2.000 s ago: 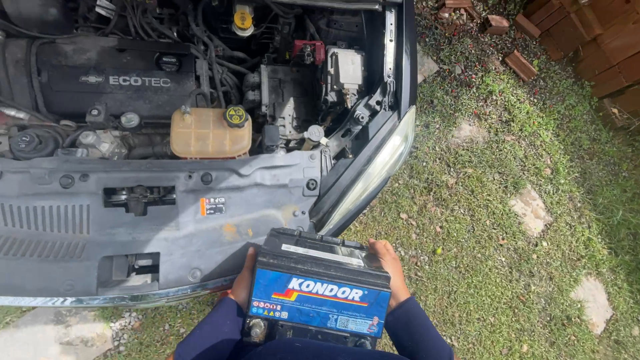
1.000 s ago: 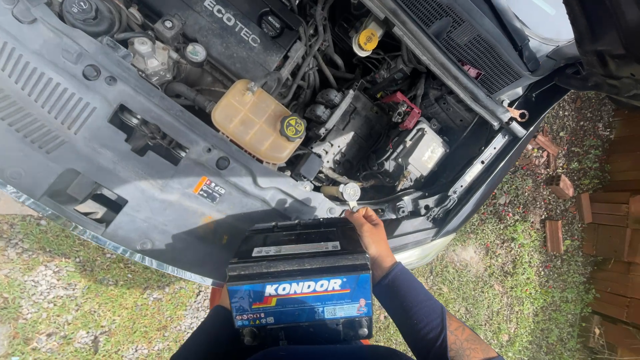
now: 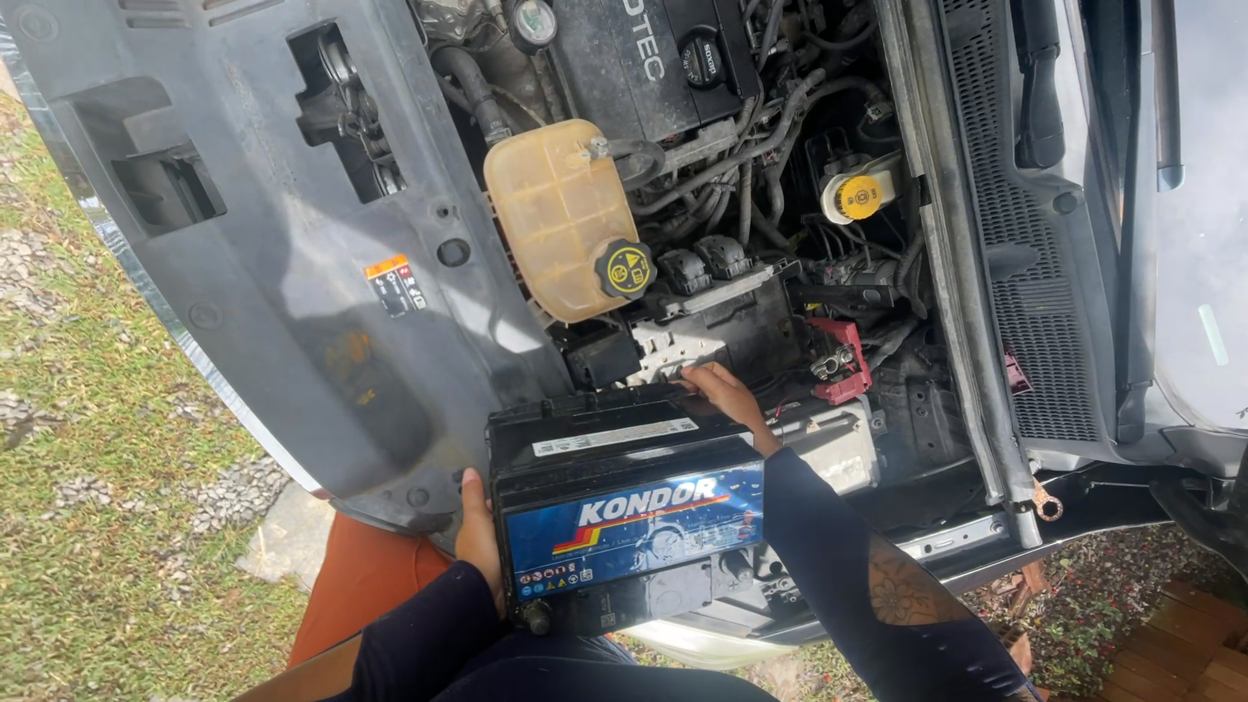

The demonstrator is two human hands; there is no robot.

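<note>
A black Kondor car battery (image 3: pixel 634 507) with a blue label is held over the front edge of the engine bay, near my body. My left hand (image 3: pixel 480 534) presses on its left side, the thumb pointing up. At its far right corner is my right hand (image 3: pixel 723 398), fingers curled at the top edge; the fingertips are partly hidden. Beyond the battery lies the battery bay with a grey panel (image 3: pixel 726 327). A red terminal cover with a metal clamp (image 3: pixel 846 361) is right of that panel.
A coolant expansion tank (image 3: pixel 561 219) with a black cap stands beyond the battery. The plastic radiator cover (image 3: pixel 390 292) spans the left. Right are a brake fluid reservoir (image 3: pixel 860 197), a metal control module (image 3: pixel 829 444), a metal bar (image 3: pixel 960 263) and a ring spanner end (image 3: pixel 1047 503).
The battery has moved from in front of the car to over the edge of the engine bay. The view has turned strongly. My right hand has left the round gauge-like part near the bay's front edge.
</note>
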